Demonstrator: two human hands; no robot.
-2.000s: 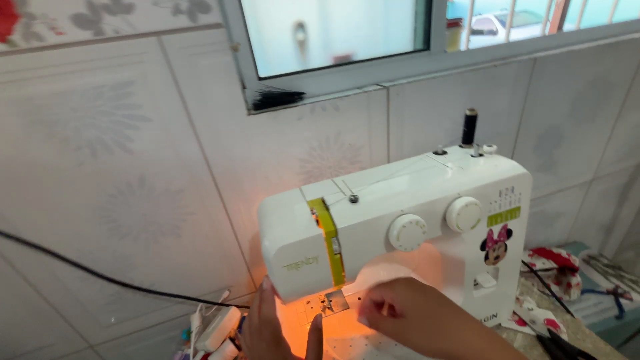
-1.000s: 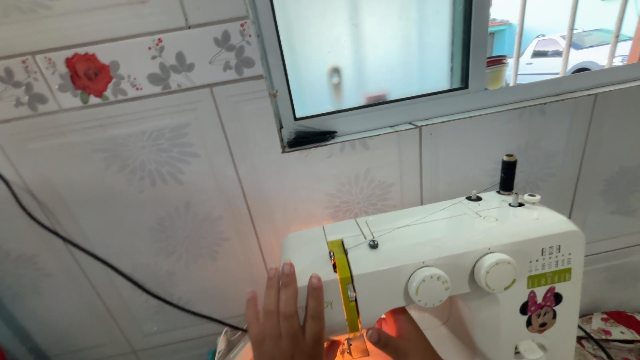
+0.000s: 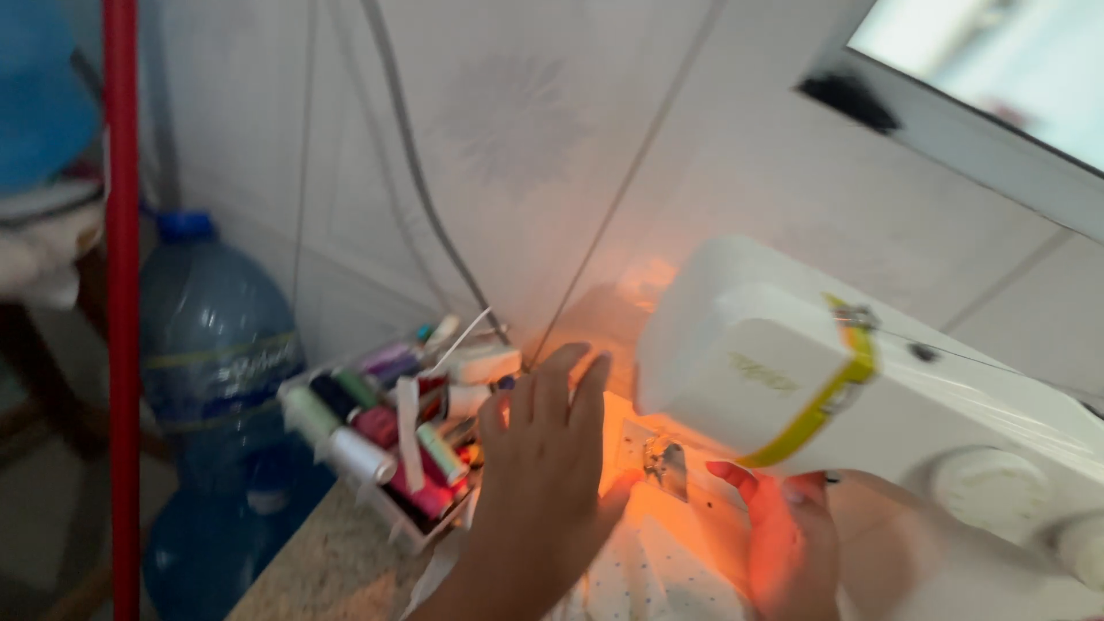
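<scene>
A white sewing machine (image 3: 768,345) with a yellow-green strip down its front fills the right side, its lamp glowing orange over the needle plate. Just left of the presser foot (image 3: 664,457), my left hand (image 3: 552,457) lies spread, its thumb near the plate and its fingertips by the machine's left end. My right hand (image 3: 785,526) is right of the foot, fingers bent and thumb and forefinger close together; whether it pinches something I cannot tell. Pale dotted fabric (image 3: 642,569) lies on the bed between both hands. Blur hides the needle and thread.
Left of my left hand, a plastic box (image 3: 379,500) full of thread spools stands on the speckled countertop (image 3: 336,561). A large blue water bottle (image 3: 216,345) and a red pole (image 3: 123,310) are farther left. A dark cable (image 3: 414,164) hangs along the tiled wall; a window frame (image 3: 975,129) is upper right.
The view has swung left and down, bringing the spool box, bottle and pole into sight. My left hand was over the machine's left front a second ago; it is now beside the needle area.
</scene>
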